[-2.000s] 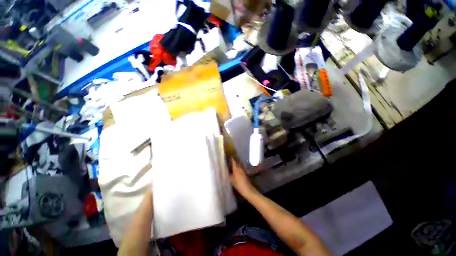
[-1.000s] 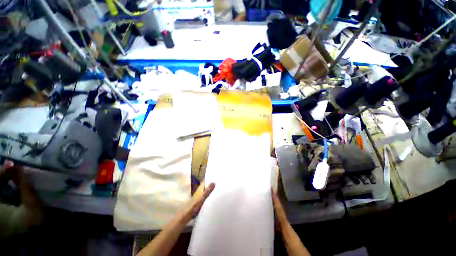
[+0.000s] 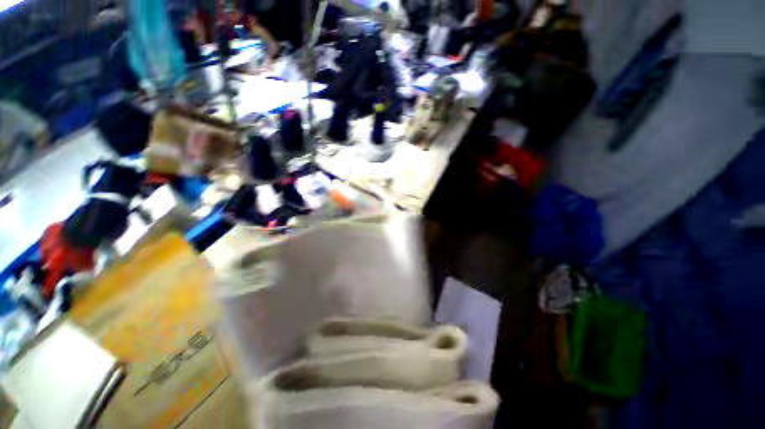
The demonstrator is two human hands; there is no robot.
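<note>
Pale beige cut panels hang in loose folds at the lower middle, close to the camera. One broad sheet stands up behind them and covers the overlock area. The cardboard with printed characters lies bare at the lower left, with a yellow-orange sheet above it. Neither of my hands is visible; whether the panels hide them cannot be told. The picture is blurred.
Dark thread cones stand behind the panels. A brown carton and black and red bundles lie at the upper left. A white board is right of the panels. A green crate and blue bag are at the right.
The view has swung to the right. The panels have left the cardboard and now show folded, raised and close to the camera. Both hands have gone from sight.
</note>
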